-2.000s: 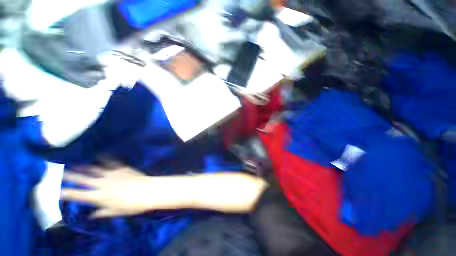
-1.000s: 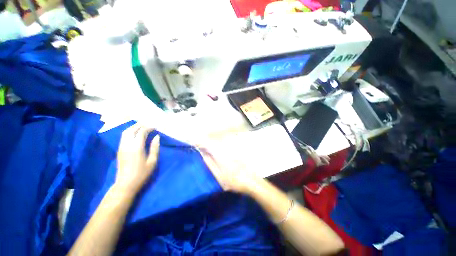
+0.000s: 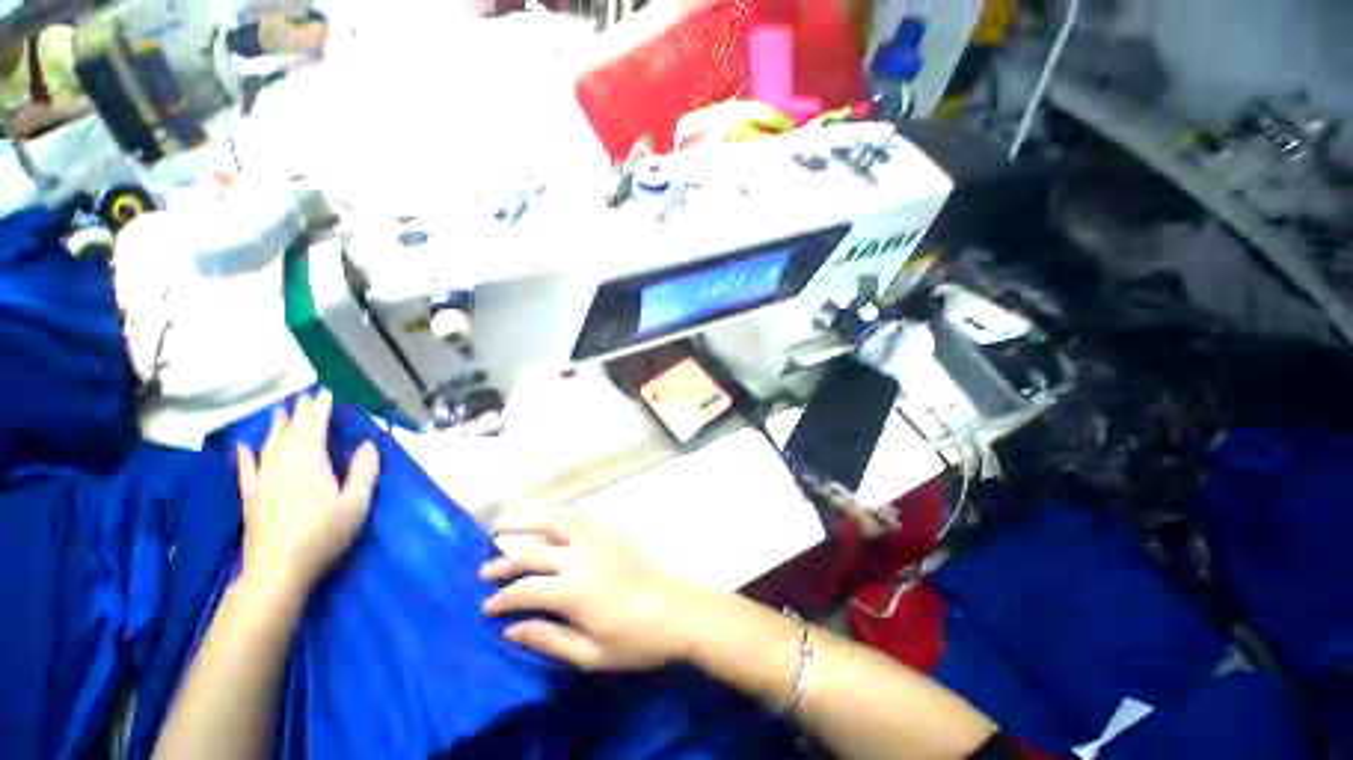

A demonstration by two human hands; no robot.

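Observation:
A shiny royal-blue garment piece (image 3: 408,594) lies on the white machine bed (image 3: 683,512) and hangs down toward me. Its upper end reaches the needle area under the green left end of the white sewing machine head (image 3: 519,282). My left hand (image 3: 304,490) lies on the fabric's left part, palm down, fingers apart, pointing at the machine. My right hand (image 3: 586,594) rests on the fabric's right edge, fingers spread and slightly bent. The fabric under my palms is hidden. The presser foot (image 3: 472,408) is small and unclear.
A dark phone (image 3: 843,423) and a dark item with an orange-yellow face (image 3: 686,398) lie right of the needle. A grey parts tray (image 3: 987,356) is at the table's right end. Blue heaps (image 3: 89,579) are at left, more at right over red cloth (image 3: 898,616). A person's arm shows at far upper left.
Two seconds ago one blurred arm reached left across the fabric. Since one second ago, my left hand has moved left, my right hand has spread its fingers, and the fabric lies extended toward the needle area.

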